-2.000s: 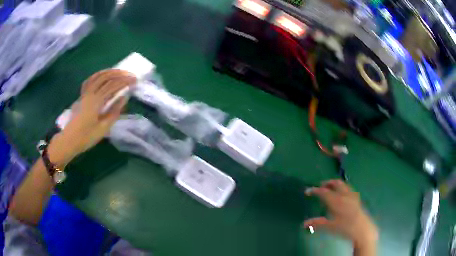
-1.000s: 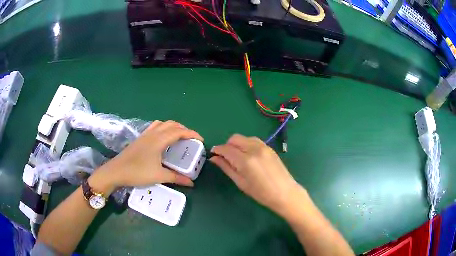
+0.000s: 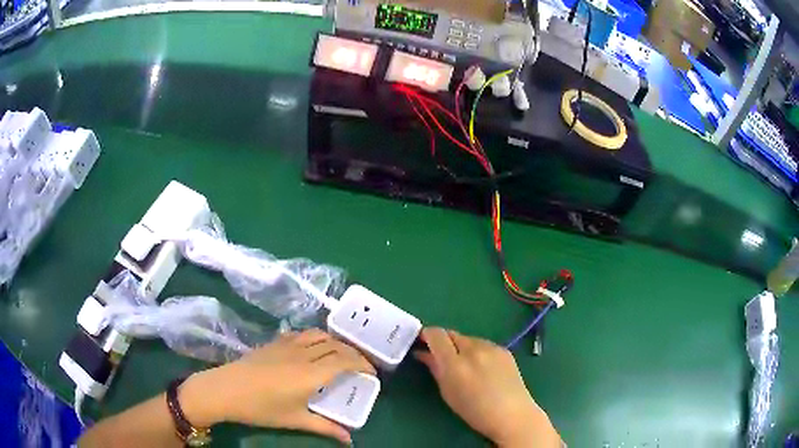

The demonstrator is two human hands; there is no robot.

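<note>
My left hand (image 3: 280,382) is on the nearer white power strip unit (image 3: 349,401), which lies on the green mat. My right hand (image 3: 469,376) is at the right end of the farther unit (image 3: 375,325), its fingers closed at the unit's side around the end of the dark test lead, mostly hidden by them. Bagged cords (image 3: 263,278) run left from both units to their plugs, which sit in the long white and black supply power strip (image 3: 156,262).
A black load tester box (image 3: 420,166) with lit red displays, a bench meter (image 3: 456,33) and a tape roll (image 3: 594,120) stand at the back. A wire harness (image 3: 512,284) hangs forward. Waiting units (image 3: 44,166) lie left, a bagged unit (image 3: 761,350) right.
My left hand has moved from the farther unit to the nearer one. My right hand stays at the farther unit's side. The view has shifted, showing the displays and meter.
</note>
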